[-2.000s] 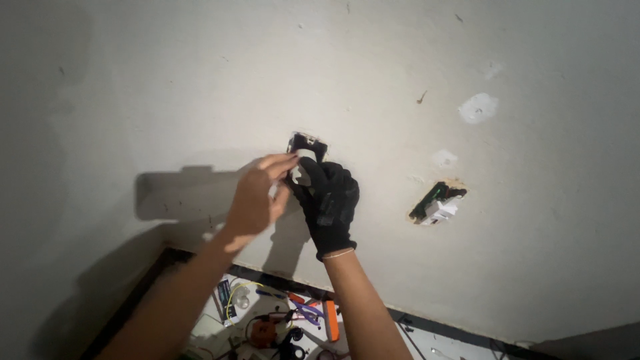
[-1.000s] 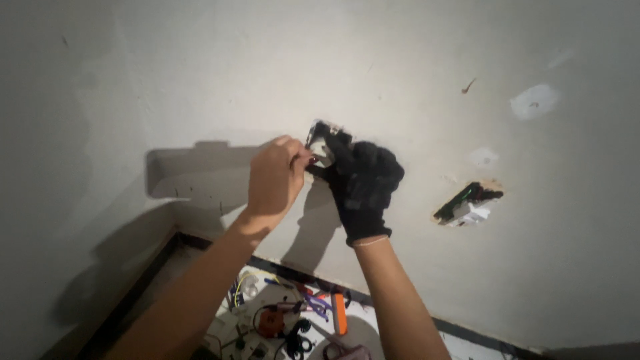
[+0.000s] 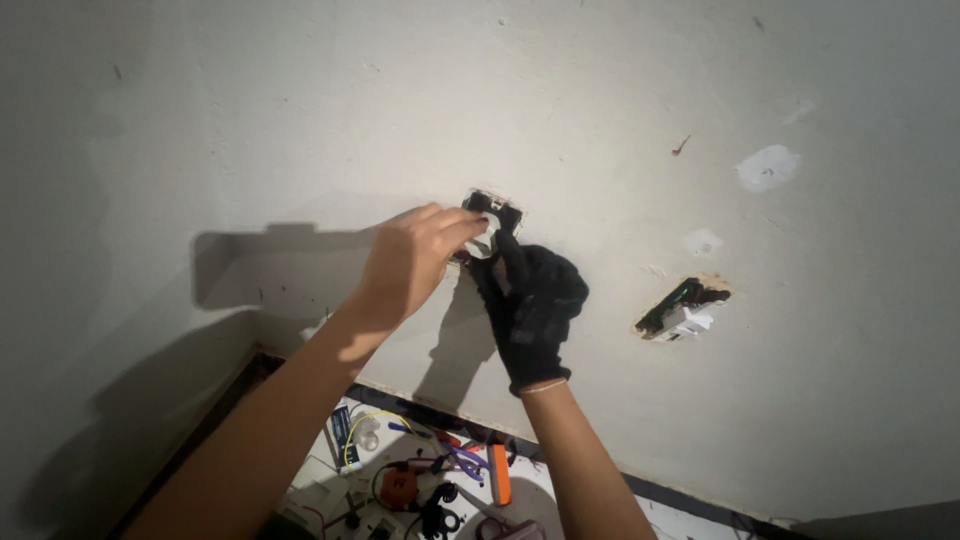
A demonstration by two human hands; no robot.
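A recessed electrical wall box (image 3: 508, 212) sits in the pale wall, with a white electrical fitting (image 3: 482, 238) at its opening. My bare left hand (image 3: 424, 251) has its fingertips closed on the left side of this fitting. From the lower right, my right hand (image 3: 532, 296), in a black glove, pinches the fitting's lower right part with thumb and index finger. The fingers cover much of the fitting and the lower part of the box. To the right, a second wall opening (image 3: 671, 304) has dark insides and a white fitting hanging tilted in it.
Below the wall, a white surface (image 3: 466, 519) holds an orange-cased tool (image 3: 500, 475), purple-handled pliers (image 3: 469, 461), a round orange object (image 3: 398, 487), a yellow wire (image 3: 349, 439) and black cable (image 3: 436, 514). A dark ledge (image 3: 675, 499) runs along the wall's foot. A small nail or hook (image 3: 681, 145) protrudes above.
My left hand's fingers now reach farther over the fitting than one second ago. Both hands stay at the same wall box. The view has shifted somewhat.
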